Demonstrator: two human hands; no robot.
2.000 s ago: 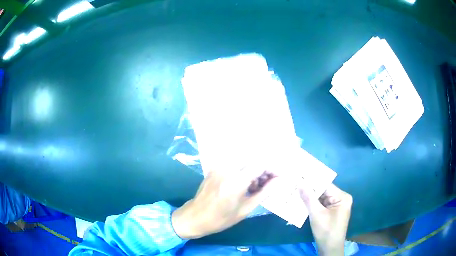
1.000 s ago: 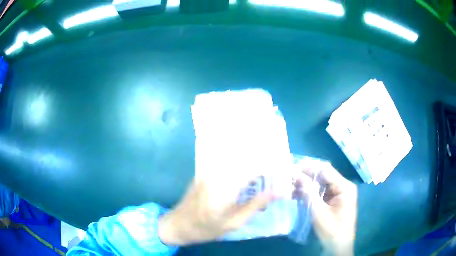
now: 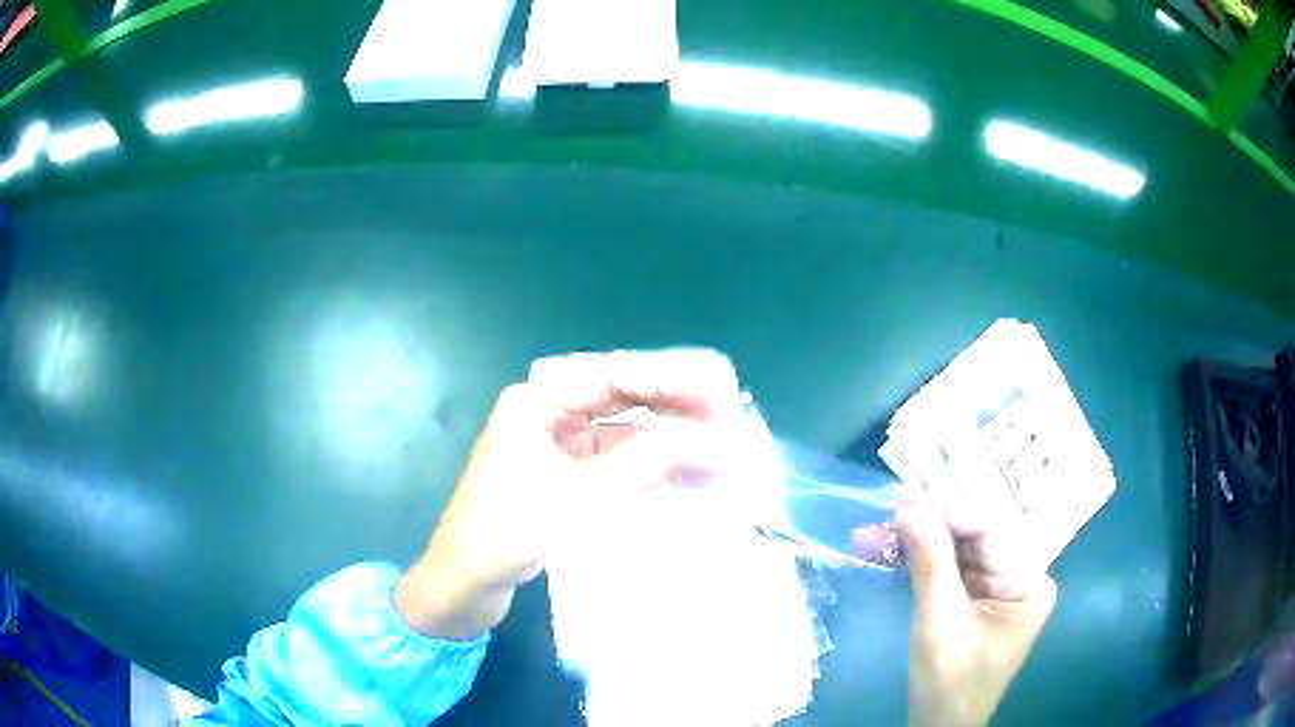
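Note:
A washed-out white pile (image 3: 682,625) lies on the dark-green bench in front of me, with ragged edges. A clear poly bag (image 3: 838,509) is stretched out to the right from over the pile. My right hand (image 3: 966,568) pinches the bag's right end. My left hand (image 3: 547,476) is over the upper part of the pile with curled fingers; glare hides what is between them. A fanned stack of manuals (image 3: 1015,440) with a small printed picture on top lies at the right, just beyond my right hand.
Two white stacks, one at the left (image 3: 433,50) and one beside it (image 3: 602,43), stand at the far side near the green rail (image 3: 1094,60). A black tray (image 3: 1233,497) is at the right edge. White papers (image 3: 159,696) lie low at the left beside the bench edge.
The view has tilted up, showing the far stacks. The card earlier between my hands is no longer distinguishable. My left hand has moved up over the pile; the bag is now stretched towards my right hand.

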